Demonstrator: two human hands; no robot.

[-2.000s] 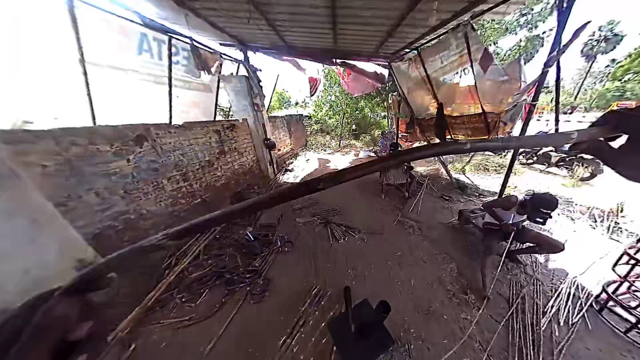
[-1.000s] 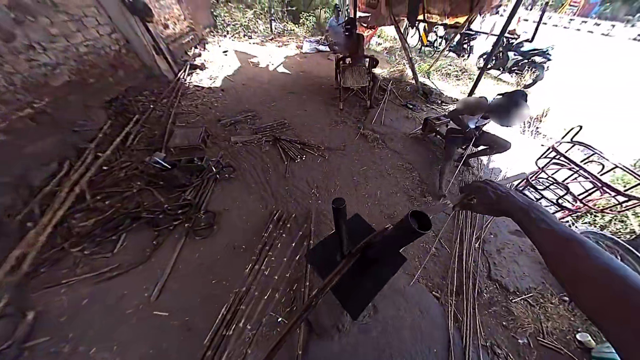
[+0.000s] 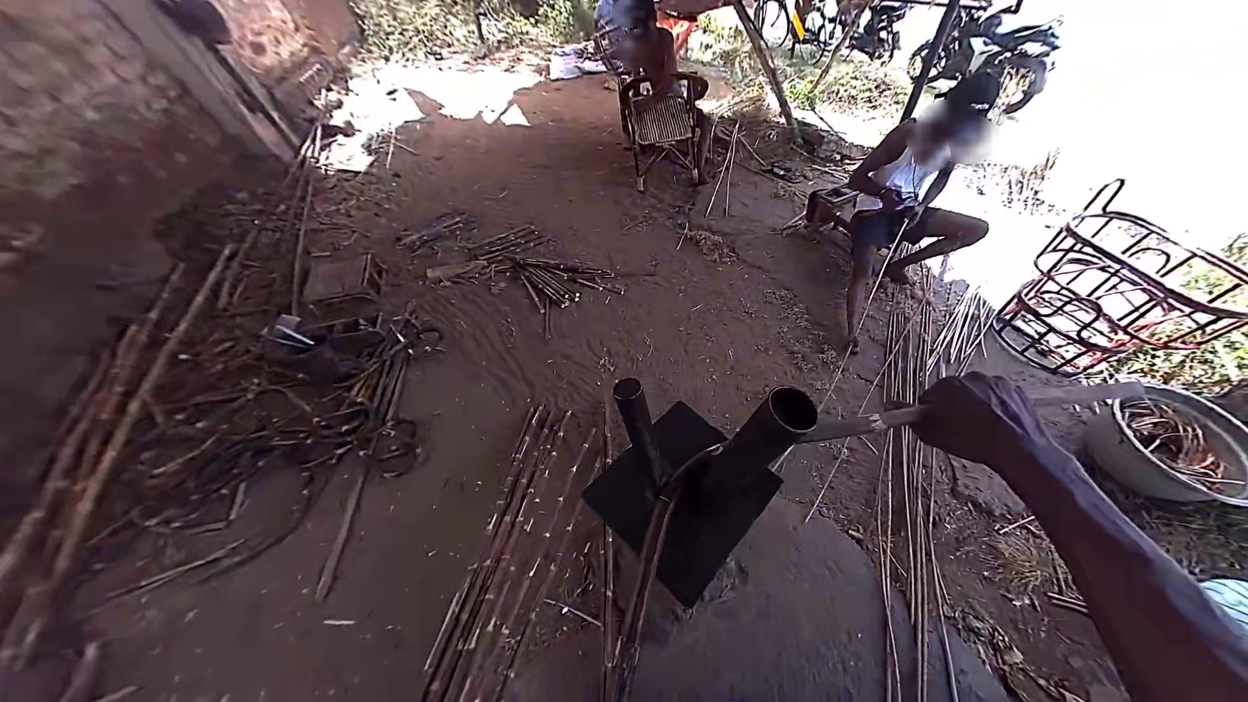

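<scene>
My right hand (image 3: 970, 417), at right of centre, is closed around a cane pole (image 3: 863, 425). The pole passes behind the wider upright metal pipe (image 3: 751, 444) and bends between it and the thinner pipe (image 3: 636, 421). Its other part runs down toward the bottom edge, in front of the thinner pipe's base. Both pipes stand on a dark square metal plate (image 3: 690, 565), set on a rounded grey block (image 3: 809, 624). My left hand is not in view.
Cane poles (image 3: 517, 526) lie left of the plate, with long thin canes (image 3: 907, 507) to its right. A tangled cane heap (image 3: 322, 409) lies left. Two people sit beyond. A cane frame (image 3: 1111, 283) and a tub of coiled strips (image 3: 1102, 439) are at right.
The pole, earlier raised across the view, now lies between the two pipes and bends there. My right hand came into sight and has moved lower beside the wider pipe. The view has tilted down.
</scene>
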